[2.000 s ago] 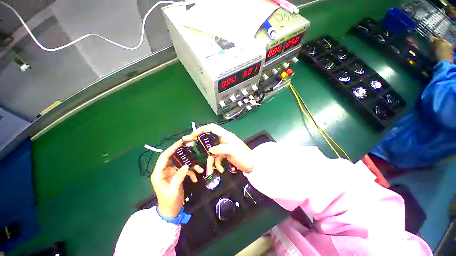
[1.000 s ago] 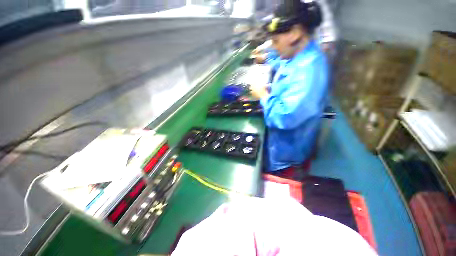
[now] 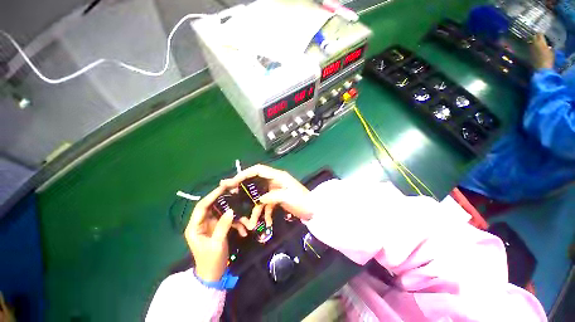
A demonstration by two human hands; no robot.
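My left hand [image 3: 209, 238], with a blue band at the wrist, holds a round black smartwatch unit [image 3: 225, 204] whose face shows white marks. My right hand [image 3: 282, 192] holds a second smartwatch unit [image 3: 255, 188] beside it, its face lit with white marks and a yellow line. Both hands are close together above the black tray [image 3: 247, 284]. The tray holds several round units, one with a large pale face [image 3: 282, 266] and one showing green marks [image 3: 263, 231]. My hands and sleeve hide part of the tray.
An off-white power supply [image 3: 288, 104] with red displays stands behind my hands. Yellow leads [image 3: 386, 153] run right of it. Black leads with white tags [image 3: 188, 195] lie left. Another black tray [image 3: 435, 97] lies right, near a person in a blue smock [image 3: 547, 116].
The view swung right to the neighbour and has come back to the tray. The right-hand unit's face now shows a yellow line. Both hands still hold their units.
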